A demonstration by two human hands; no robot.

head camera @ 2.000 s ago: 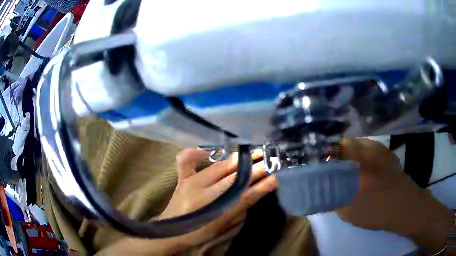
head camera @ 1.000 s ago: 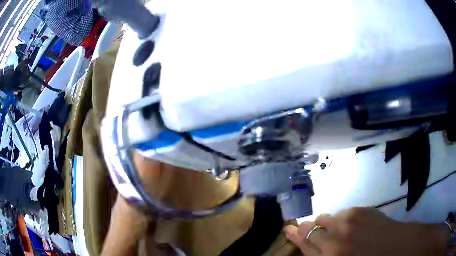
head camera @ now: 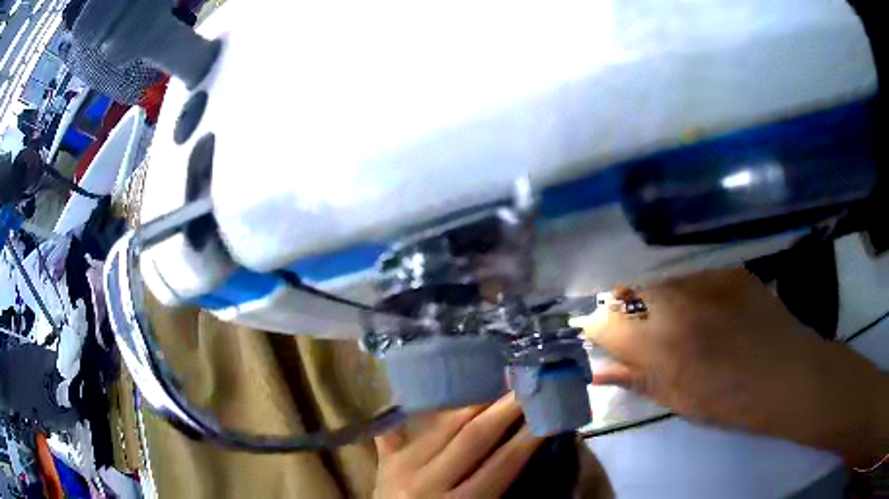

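The white sewing machine head (head camera: 507, 117) with a blue stripe fills the upper view. Its grey ribbed tension knobs (head camera: 444, 373) hide the needle area. Brown cloth (head camera: 244, 390) lies under and left of the head. A black strip (head camera: 548, 470) shows at the bottom below the knobs. My left hand (head camera: 453, 453) lies on the brown cloth beside the strip, cut by the bottom edge, its fingertips behind the knobs. My right hand (head camera: 702, 351) is right of the knobs under the head, its fingertips partly hidden. What its fingers hold cannot be seen.
The chrome lever guard (head camera: 146, 361) curves around the head's left end. Black cloth strips (head camera: 809, 278) hang behind my right wrist. A grey knob (head camera: 161, 44) stands at the head's top left. White and dark scraps (head camera: 58, 331) and white bins (head camera: 112, 166) lie at the far left.
My right hand has moved up from the lower right to under the head. My left hand now shows flat on the cloth by the knobs. The camera view has shifted, and the head appears further left.
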